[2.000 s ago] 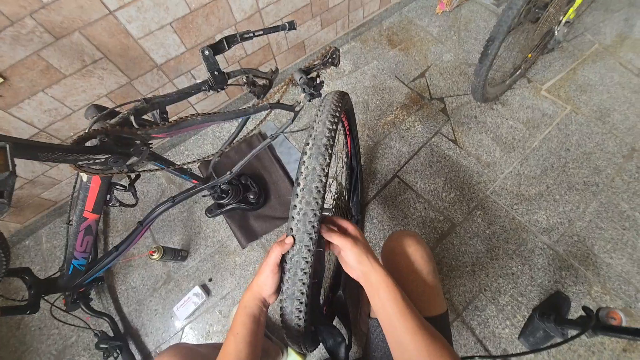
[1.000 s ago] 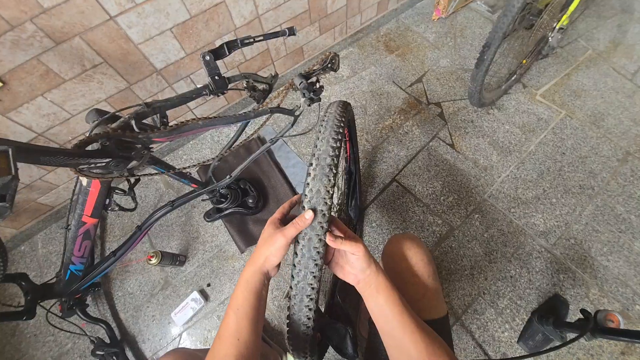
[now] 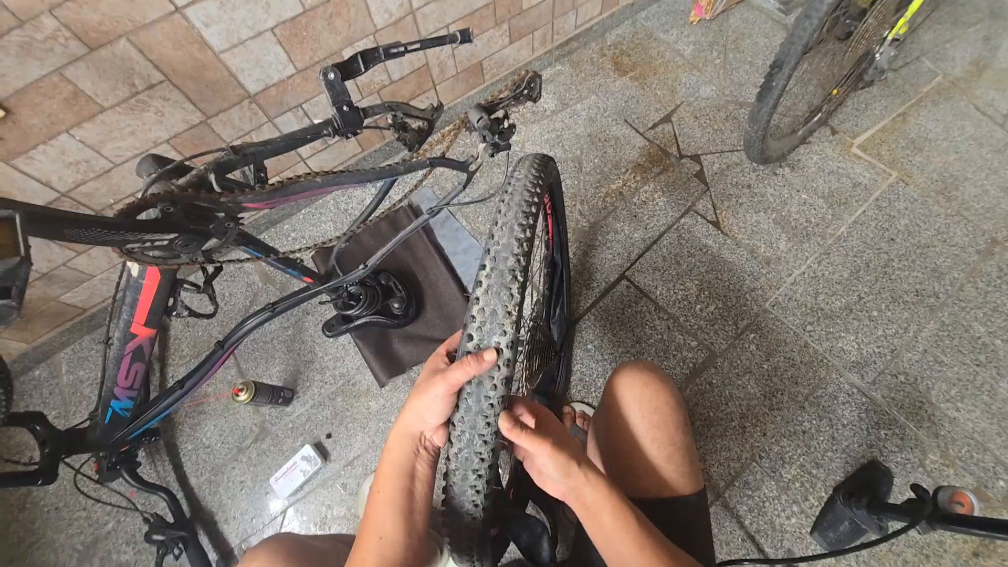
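A bicycle wheel with a knobby tire point(image 3: 504, 260) stands upright between the person's knees. My left hand point(image 3: 449, 386) grips the tire from its left side, thumb lying across the tread. On the right side, my right hand point(image 3: 539, 441) has its fingers curled at the tire's edge, thumb against the sidewall; its fingertips are partly hidden. Black limp rubber, possibly an inner tube point(image 3: 557, 299), hangs along the rim on the right. The bicycle frame point(image 3: 138, 346) rests upside down at the left, its rear derailleur point(image 3: 494, 126) near the top of the tire.
A dark cloth point(image 3: 437, 315) lies under the saddle point(image 3: 378, 303). A spray can point(image 3: 264, 394) and a small white box point(image 3: 297, 471) lie on the stone floor at left. Another bicycle's wheel point(image 3: 776, 87) is at upper right, a floor pump point(image 3: 854, 504) at lower right. A tiled wall borders the back.
Since two seconds ago, my left hand has come higher up the tire, its thumb now over the tread. My right hand has moved lower along the edge.
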